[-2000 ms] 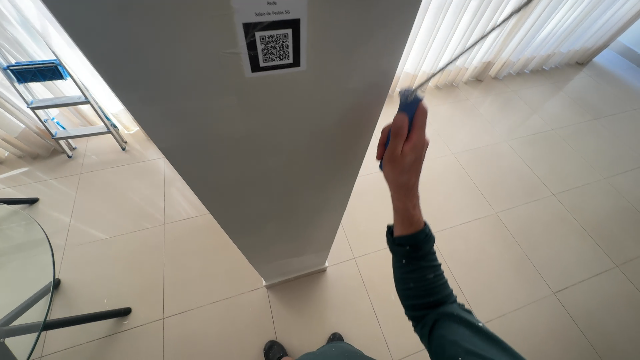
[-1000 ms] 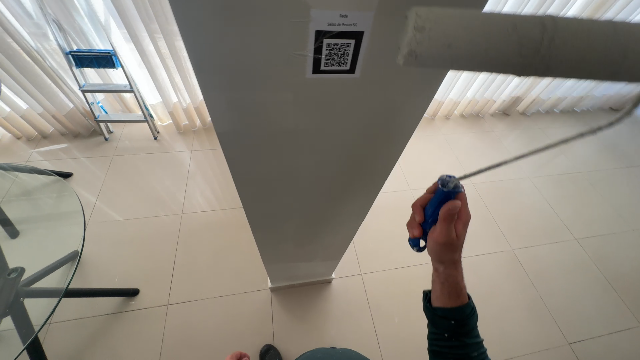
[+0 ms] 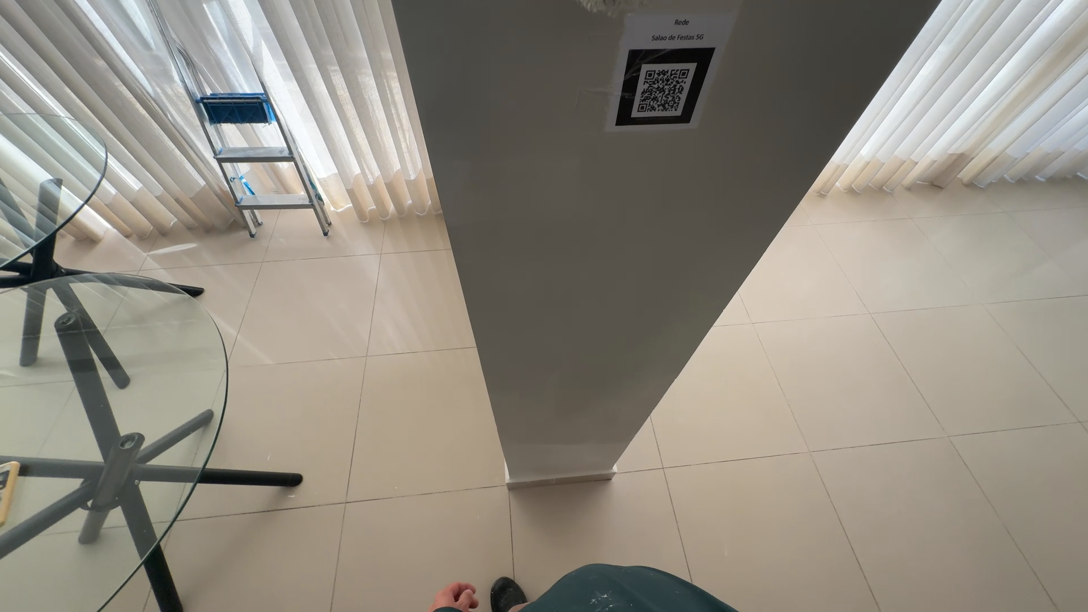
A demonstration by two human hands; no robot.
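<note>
My left hand (image 3: 457, 597) hangs low at the bottom edge, beside a dark shoe (image 3: 507, 593); its fingers are loosely curled and nothing shows in them. My right hand is out of view. Ahead stands a grey column (image 3: 586, 272), narrowing downward in the view to a thin base strip (image 3: 561, 480). A printed paper sheet (image 3: 665, 119) with a square code and writing is stuck on its upper part. A sliver of the fuzzy paint roller cover (image 3: 605, 5) shows at the top edge, above the sheet; its frame and handle are hidden.
Round glass tables (image 3: 225, 374) with crossed dark legs (image 3: 255, 478) are on the left. A metal stepladder (image 3: 276, 202) with blue on its top stands by white curtains (image 3: 340, 102). More curtains (image 3: 977, 110) hang at the right, over the tiled floor (image 3: 867, 391).
My right hand, seen earlier on the roller's blue handle, has left the view. The roller cover was large at the upper right; only a small edge shows now, above the sheet.
</note>
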